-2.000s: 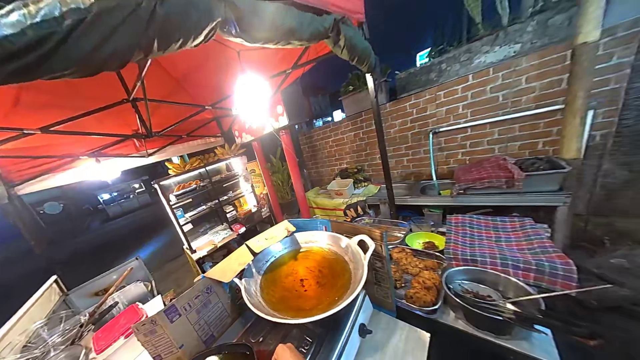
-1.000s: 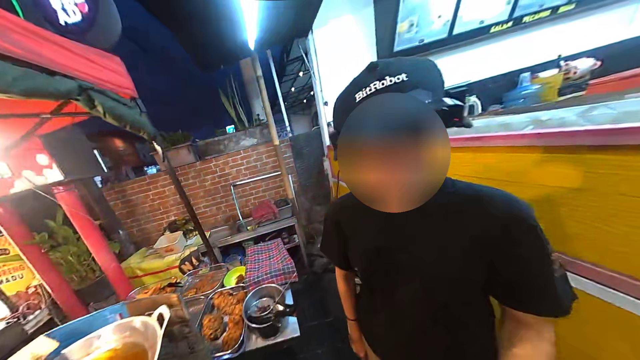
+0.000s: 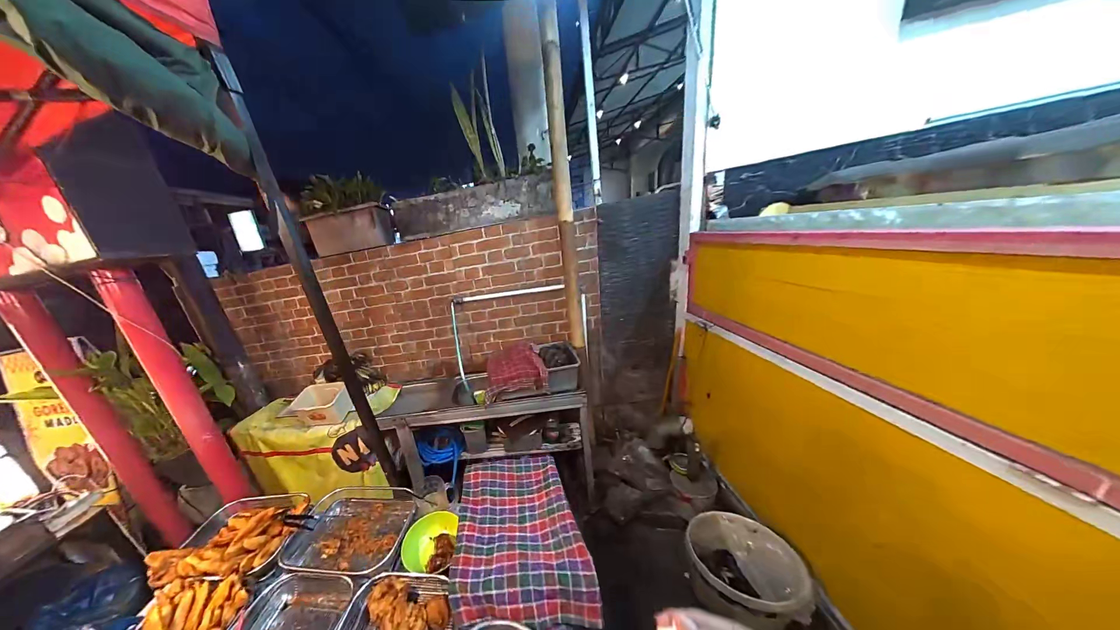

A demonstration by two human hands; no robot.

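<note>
A small blurred, pale pink shape (image 3: 696, 620) shows at the bottom edge, right of the checked cloth; it may be part of my right hand, but its fingers and anything held are hidden. My left hand is out of sight. At the lower left, trays hold fried food (image 3: 214, 551), with dark tongs (image 3: 299, 520) resting at one. A metal tray (image 3: 354, 535) has a few fried bits, and beside it a green bowl (image 3: 429, 535) contains a brown piece. More fried pieces (image 3: 407, 604) lie in a tray below. A checked cloth (image 3: 521, 542) is spread to their right.
Behind stands a metal sink bench (image 3: 490, 402) with a red cloth and a grey basin (image 3: 562, 372). A yellow-covered table (image 3: 306, 446) bears a plastic container. A bucket (image 3: 748, 564) is on the ground by the yellow wall (image 3: 875, 402). A dark pole (image 3: 302, 262) rises beside the trays.
The view has swung right from the wok of oil, which is now out of frame. The person in a black shirt and cap, seen one second ago, is out of view.
</note>
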